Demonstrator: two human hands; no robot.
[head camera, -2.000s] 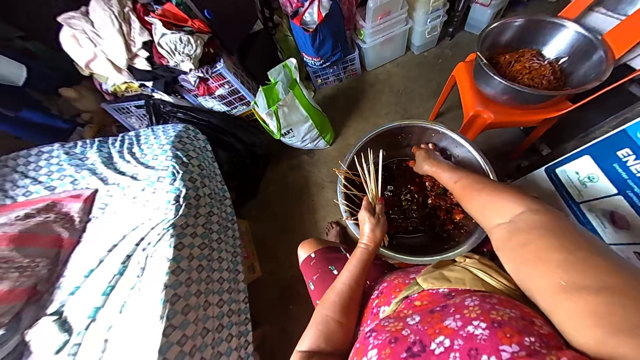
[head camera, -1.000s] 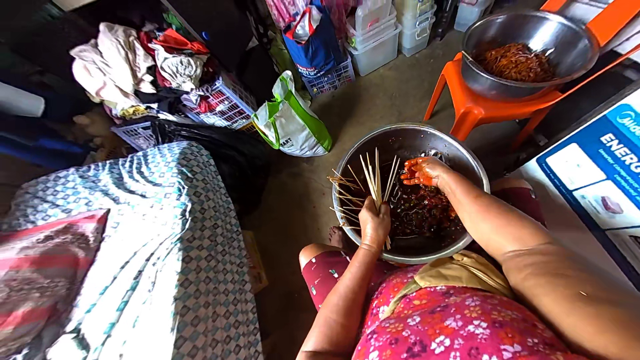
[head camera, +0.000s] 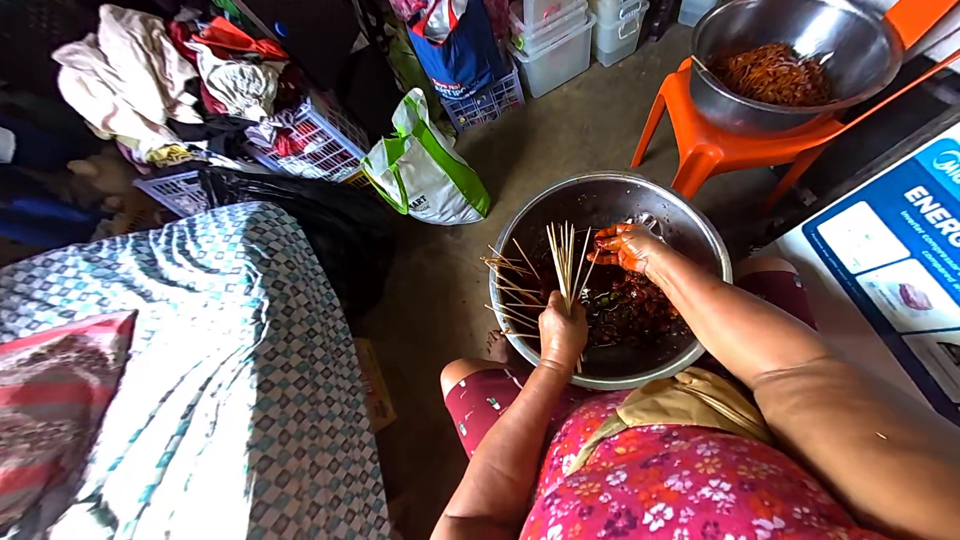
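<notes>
My left hand is closed around a bundle of thin wooden skewers, which point up over a large metal basin. In the basin lies dark, wet marinated food, likely meat, in reddish-brown liquid. My right hand, its fingers coated in red-orange sauce, is above the food just right of the bundle, with the fingertips near one skewer that leans outward. Whether they grip it or a small piece of food, I cannot tell. Several more skewers rest against the basin's left side, their ends sticking out over the rim.
An orange plastic chair at the upper right bears a metal bowl of shredded orange-brown food. A printed carton stands at the right. A bed is at the left. A green-and-white bag and laundry baskets stand beyond.
My right hand has risen from the food at the basin's right side and moved left, close to the skewer bundle. My left hand has kept hold of the skewers.
</notes>
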